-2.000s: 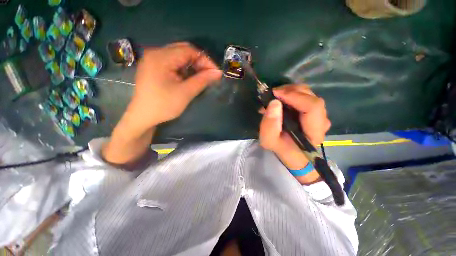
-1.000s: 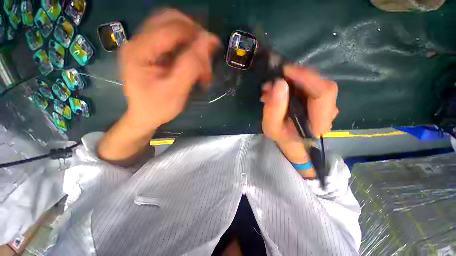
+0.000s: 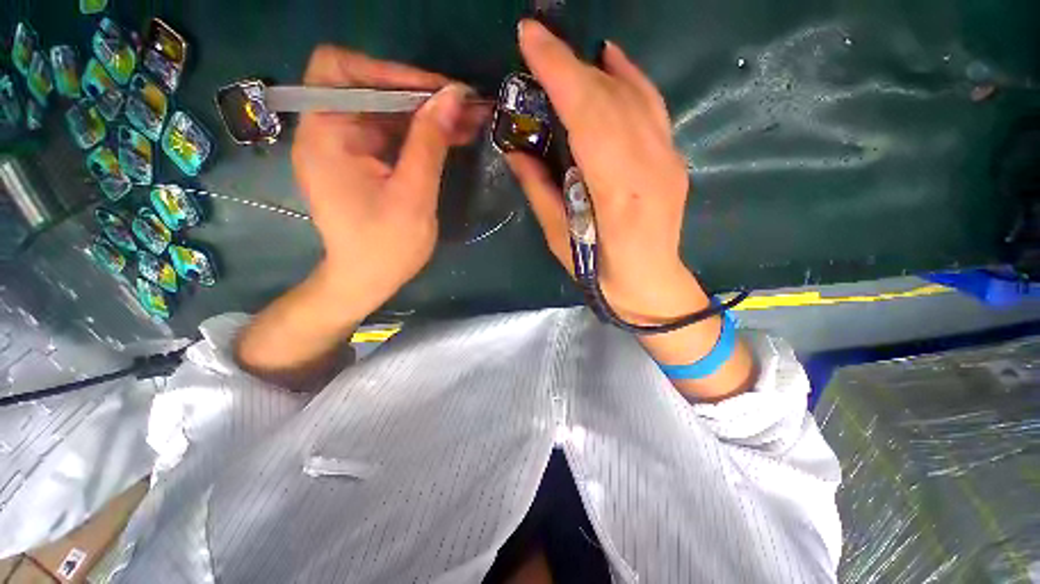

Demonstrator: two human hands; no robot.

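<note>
My left hand holds flat silver tweezers, their tip end pointing right at a dark rounded-square module. My right hand holds this module by its edges between thumb and fingers. The soldering iron lies tucked in my right palm; its rear end and black cord show, and its tip is hidden. A second dark module lies on the green mat beside my left hand.
A cluster of teal modules lies at the left, with a dark module at its upper edge. Thin solder wire runs from the cluster towards my left wrist. A plastic-wrapped carton stands lower right.
My right hand has turned over, tucked the iron into its palm and taken hold of the module from the mat. Tweezers now show in my left hand, beside the module.
</note>
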